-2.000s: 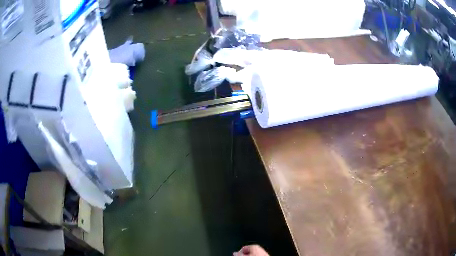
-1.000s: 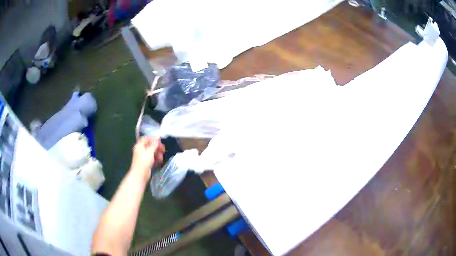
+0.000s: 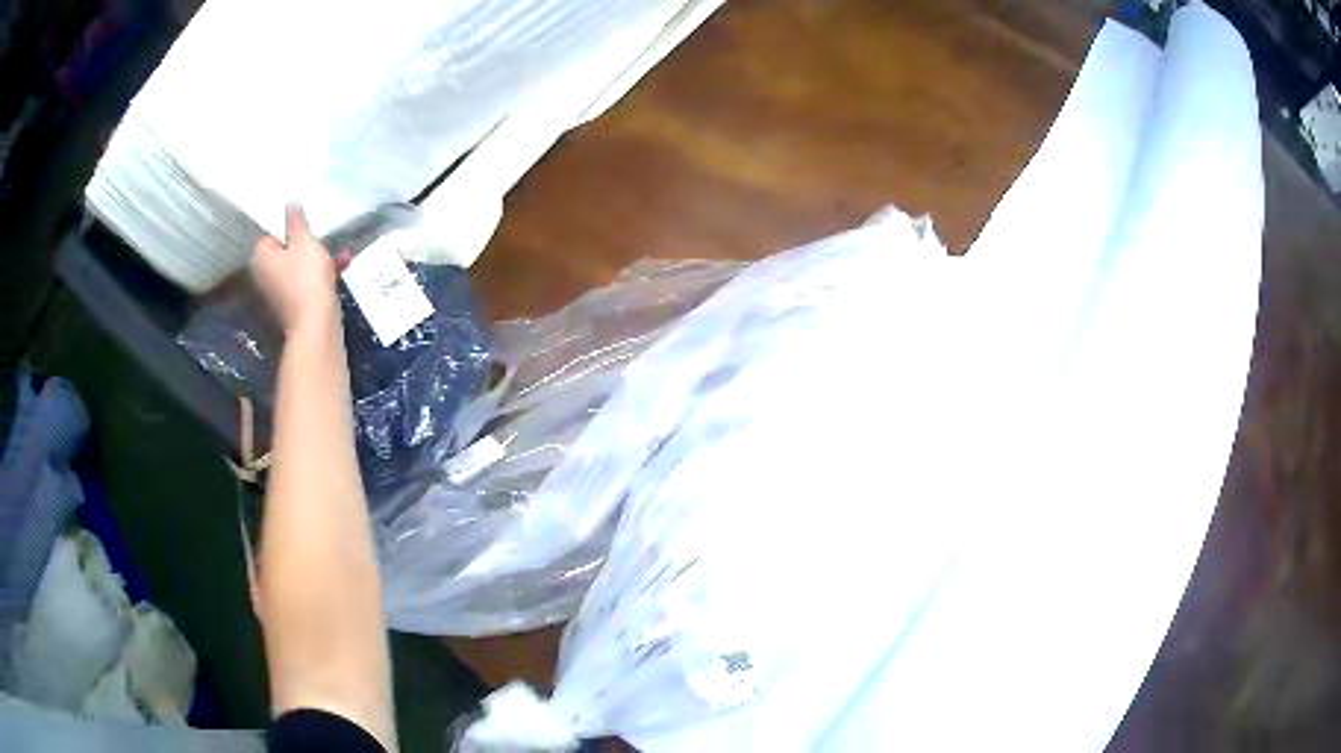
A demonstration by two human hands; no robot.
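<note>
My left hand (image 3: 299, 275) reaches in from the lower left, at the near edge of a white fabric stack (image 3: 346, 88) and beside the plastic around a dark bundle. One finger or thumb points up against the stack; the other fingers are hidden, so a grip cannot be told. The dark bundle (image 3: 419, 390), in clear plastic with a white label (image 3: 387, 296), lies just right of my wrist. My right hand is out of the picture.
Large white rolls (image 3: 941, 486), one in clear plastic knotted at its end, lie across the brown table (image 3: 838, 103). Loose clear plastic (image 3: 574, 346) lies between them and the dark bundle. Blue-grey and white cloth (image 3: 88, 618) is at the lower left.
The view has moved closer to the table's far part. My left hand has moved from the knotted plastic ends up to the white stack and dark bundle.
</note>
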